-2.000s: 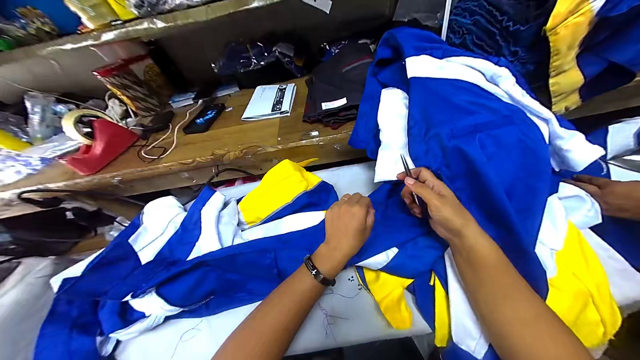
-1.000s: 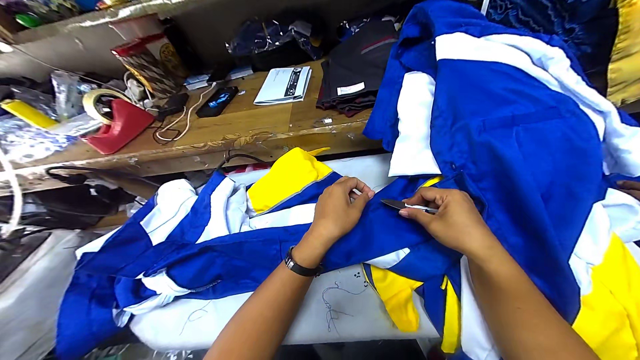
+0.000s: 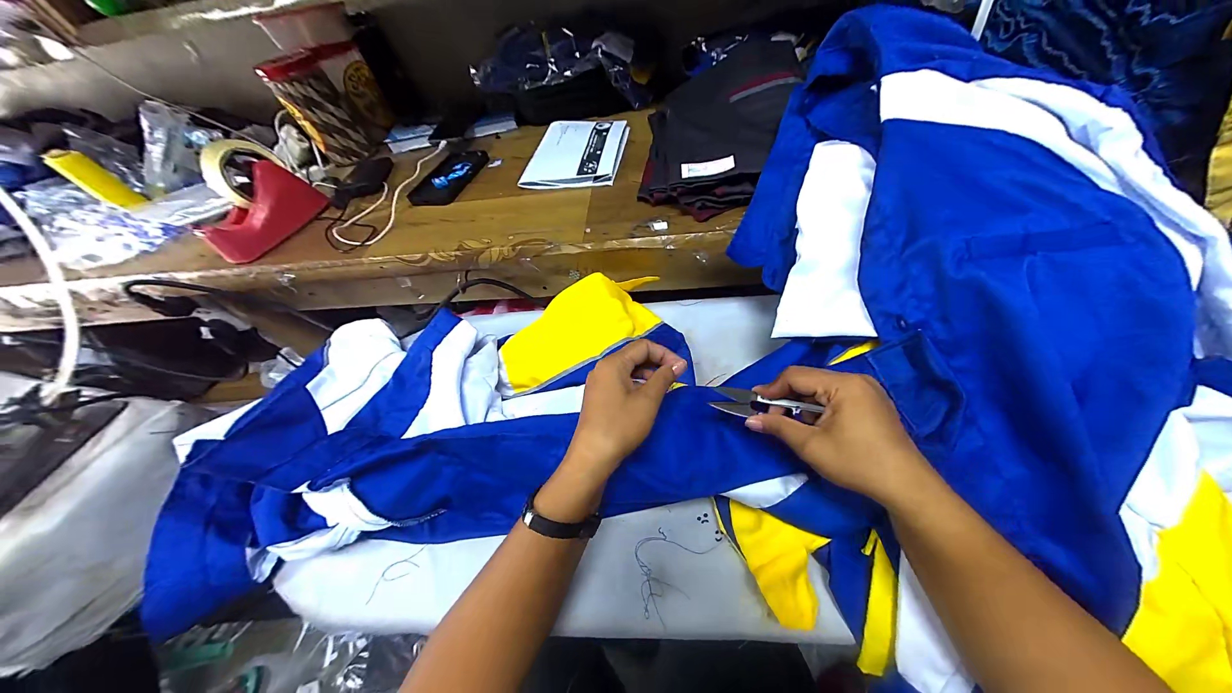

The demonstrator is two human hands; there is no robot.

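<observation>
A blue, white and yellow garment [image 3: 1039, 318] lies over a padded white surface [image 3: 616, 587], one long blue part stretching left. My right hand [image 3: 837, 423] is closed around metal thread snips [image 3: 756, 401], whose two blades are parted and point left, just above the blue cloth. To their left, my left hand [image 3: 626, 395] pinches thumb and forefinger together at the upper edge of the blue fabric; whether thread or cloth is between the fingertips cannot be told. A yellow panel [image 3: 577, 332] rises behind this hand.
Behind the garment runs a wooden shelf [image 3: 481, 231] bearing a red tape dispenser [image 3: 262, 214], a phone [image 3: 449, 178], a booklet [image 3: 575, 154] and folded dark clothes [image 3: 717, 125]. Cables lie on and below the shelf. Loose threads [image 3: 654, 568] lie on the white surface.
My right hand has come down from beside the white panel to the blue cloth with the snips. Another person's hand, seen at the right edge two seconds ago, is out of view.
</observation>
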